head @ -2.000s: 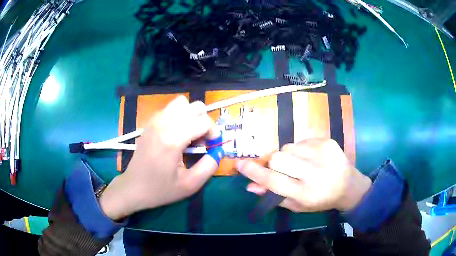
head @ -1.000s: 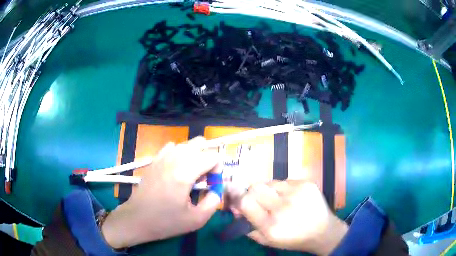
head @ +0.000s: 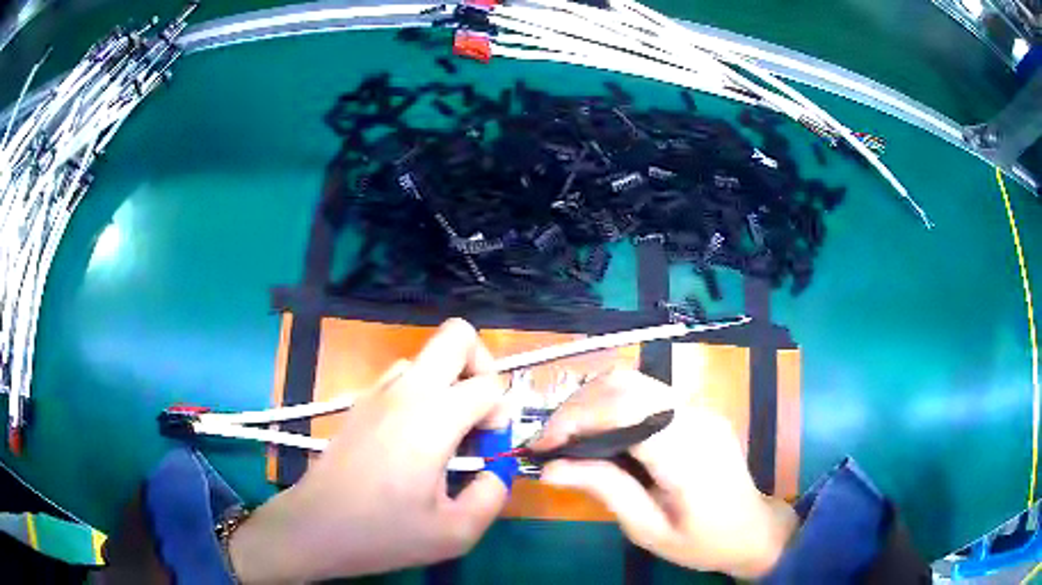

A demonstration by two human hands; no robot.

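Observation:
My left hand (head: 400, 463), with blue bands on thumb and finger, pinches the end of a white-sheathed cable (head: 280, 435) where a thin red wire shows. My right hand (head: 674, 474) holds a dark flat tool (head: 617, 439), its tip at the wire end between the hands. The metal fixture (head: 537, 400) on the orange board (head: 366, 352) is partly hidden by both hands. The cable's other leg (head: 594, 342) runs under my left hand and across the board to the right. Both legs meet at a red and black connector (head: 181, 421) left of the board.
A heap of black connector housings (head: 548, 171) lies behind the board. A bundle of white cables (head: 46, 183) lies at the left. More white cables with red connectors (head: 472, 46) lie at the back. Black tape (head: 763, 400) crosses the board.
The view has tilted up, so the board sits lower. The dark tool, low and blurred under my right hand before, now lies across its fingers, pointing at the wire end. My left hand keeps its pinch.

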